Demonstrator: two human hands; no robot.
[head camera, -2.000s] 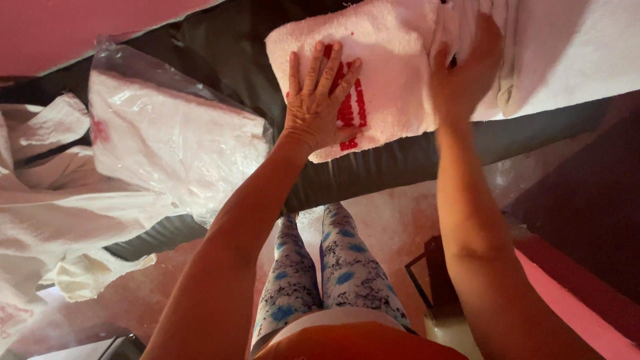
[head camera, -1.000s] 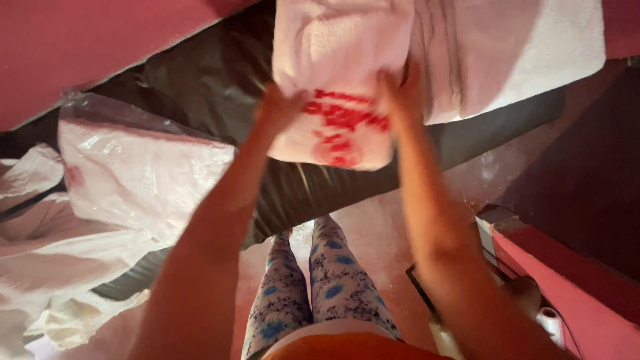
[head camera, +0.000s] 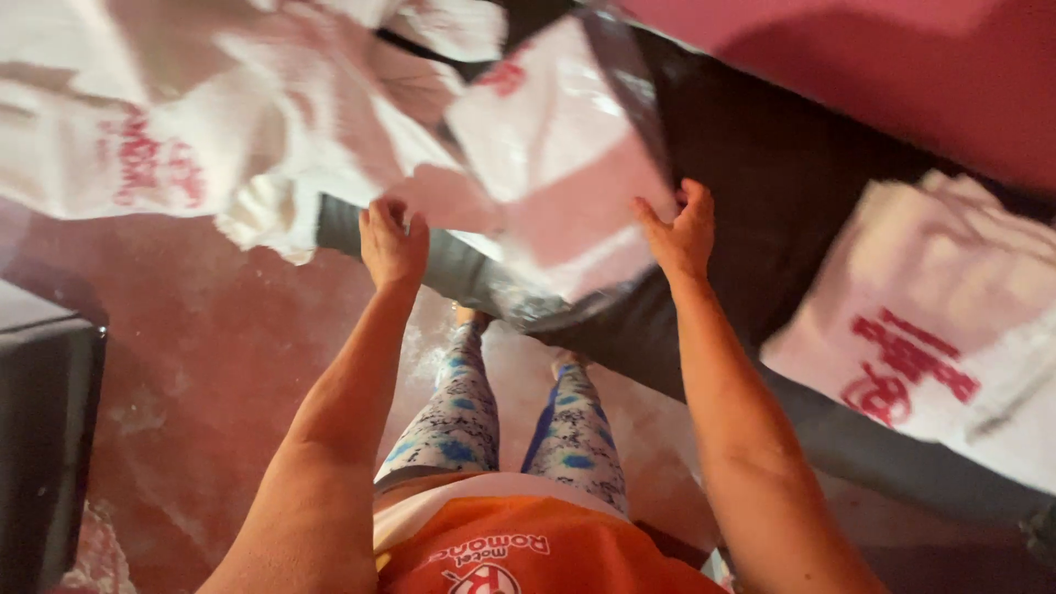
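A folded white cloth in a clear plastic bag [head camera: 569, 181] lies on a dark padded surface. My right hand [head camera: 681, 223] is beside its right edge, fingers spread and partly curled; whether it touches the plastic is unclear. Near the bag's lower left, my left hand [head camera: 394, 243] hovers over loose white cloth, fingers bent and slightly blurred, with nothing visible in it. A folded white towel with red lettering [head camera: 899, 355] rests on the dark surface at the right. Rumpled white cloths with red print [head camera: 148, 157] spread over the left side.
The dark padded surface [head camera: 742, 173] runs diagonally beneath the cloths, along a pink wall or panel [head camera: 924, 74]. A dark box-like piece with a grey top [head camera: 41, 396] stands at the left. Reddish floor [head camera: 198, 346] shows between it and my legs.
Both hands have left the folded towel with red lettering and are now by the bagged cloth. The view has swung left, so the towel shows at the right.
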